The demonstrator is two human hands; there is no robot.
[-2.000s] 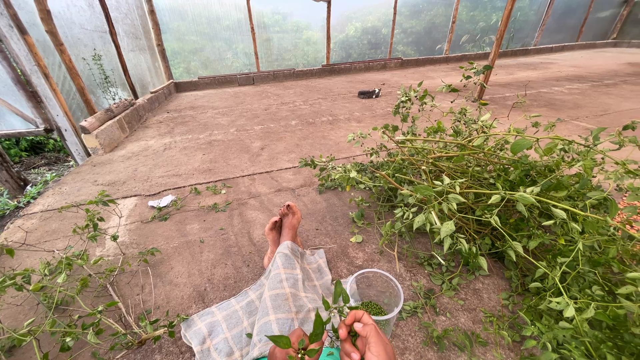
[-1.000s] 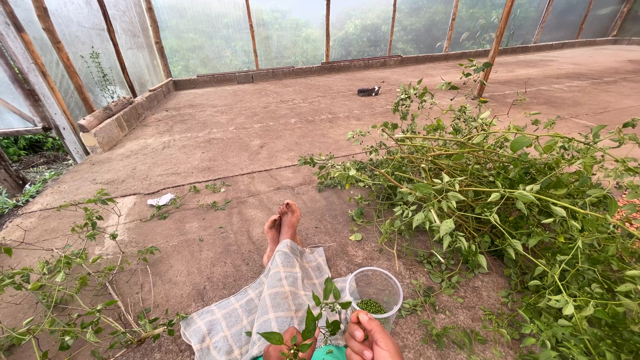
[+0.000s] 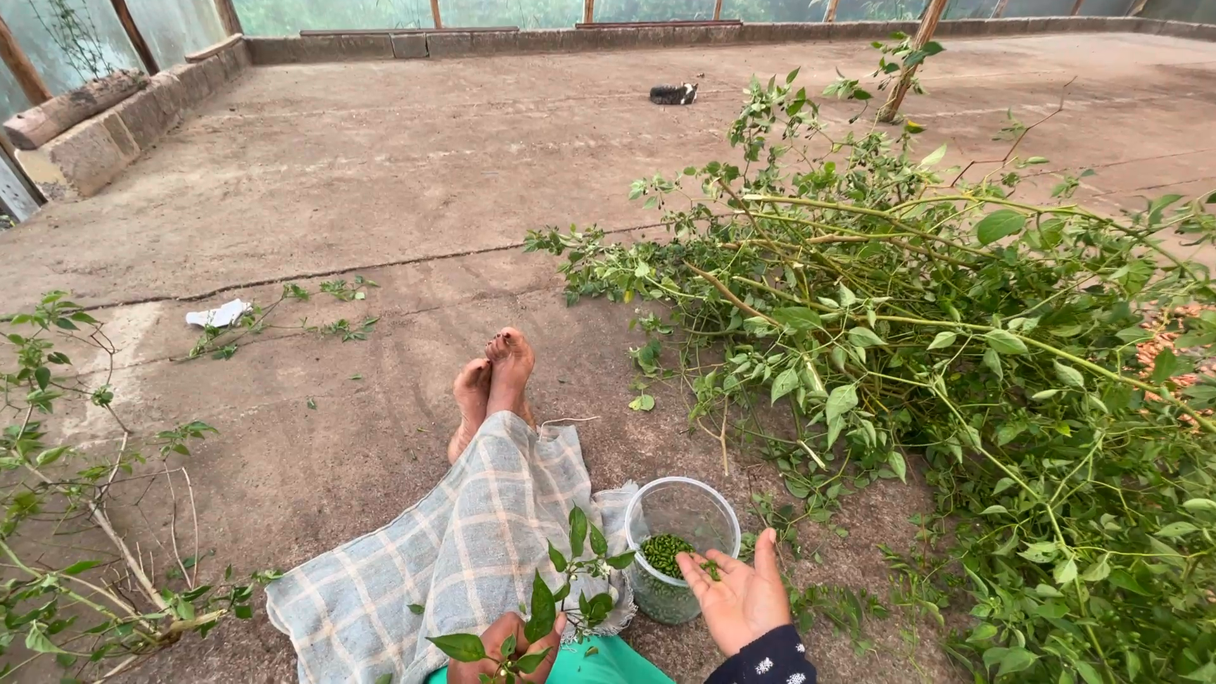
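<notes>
My left hand (image 3: 503, 649) is closed on a leafy green sprig (image 3: 543, 608) above my lap. My right hand (image 3: 744, 594) is palm up with its fingers apart at the right rim of a clear plastic tub (image 3: 682, 484); a few small green fruits (image 3: 710, 568) lie on its fingers. Inside the tub is a heap of small green fruits (image 3: 665, 554), partly behind my fingertips. A checked grey cloth (image 3: 475, 532) covers my outstretched legs, and the tub stands beside it on the ground.
Cut leafy branches (image 3: 855, 285) are piled at the right, and more branches (image 3: 123, 541) lie at the left. A white scrap (image 3: 218, 313) is on the concrete floor (image 3: 380, 190). A black and white animal (image 3: 674, 94) lies farther off, near a wooden post (image 3: 914, 62).
My right hand has turned from curled fingers near the sprig to an open palm beside the tub. The left hand still holds the sprig. The view has tilted down.
</notes>
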